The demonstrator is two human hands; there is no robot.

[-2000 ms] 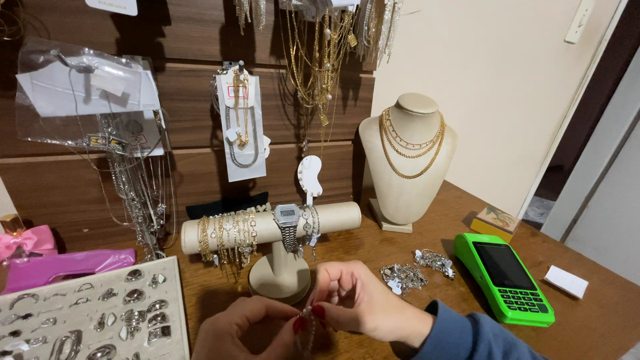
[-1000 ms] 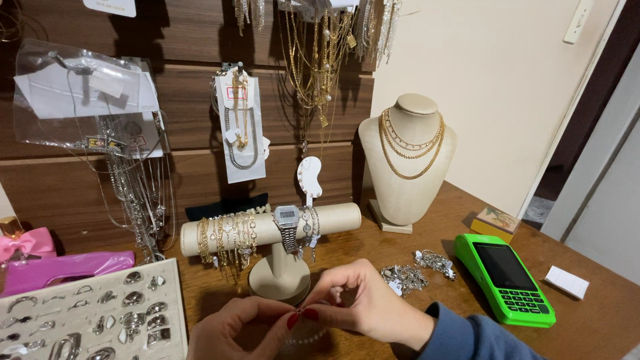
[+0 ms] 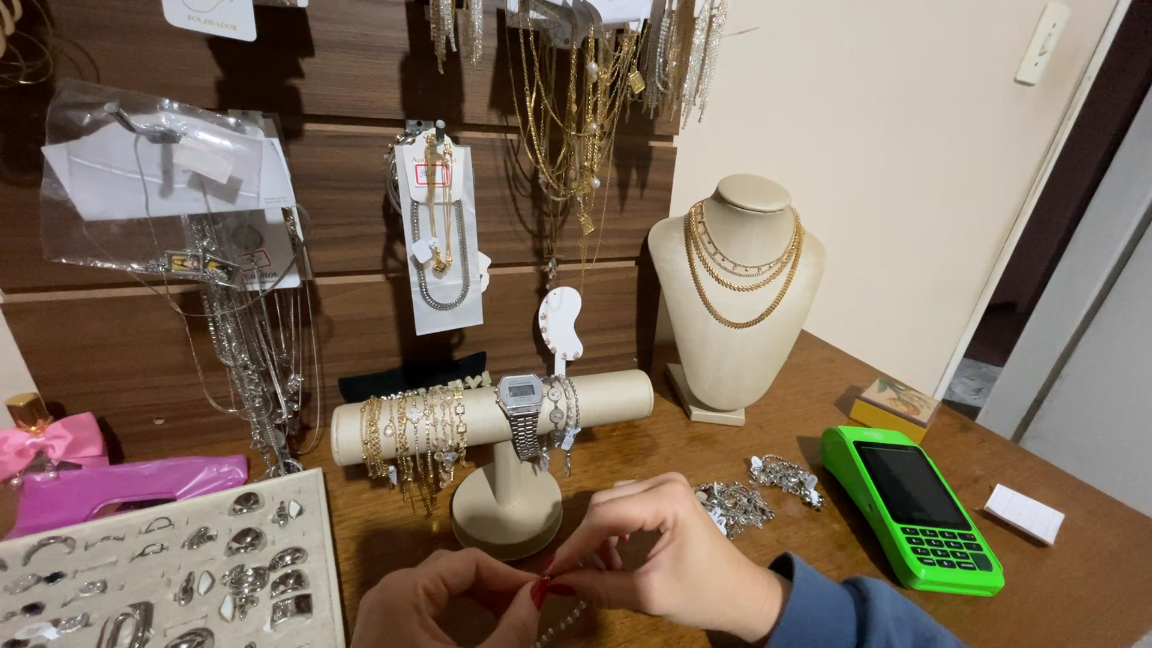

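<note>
At the bottom middle, my left hand (image 3: 450,598) and my right hand (image 3: 661,562) meet fingertip to fingertip. Between them they pinch a thin beaded bracelet (image 3: 565,623), whose lower part hangs in a loop; its ends are hidden by the fingers. Just behind the hands stands a cream T-bar bracelet stand (image 3: 508,522). Gold-coloured bracelets (image 3: 414,432) hang on its left half, a silver digital watch (image 3: 522,405) near its middle, and silver bracelets (image 3: 562,405) right of the watch. To the right of my right hand lie piles of silver chain bracelets (image 3: 733,506).
A ring tray (image 3: 328,540) lies at the left, near a purple bag (image 3: 135,486). A necklace bust (image 3: 738,360), a small box (image 3: 894,407), a green card terminal (image 3: 913,513) and white cards (image 3: 1024,513) stand or lie at the right. Necklaces (image 3: 576,117) hang on the slatted wall.
The fingers of both hands have shifted slightly around the bracelet, and its loop hangs at a different angle. Both hands stay together in front of the stand.
</note>
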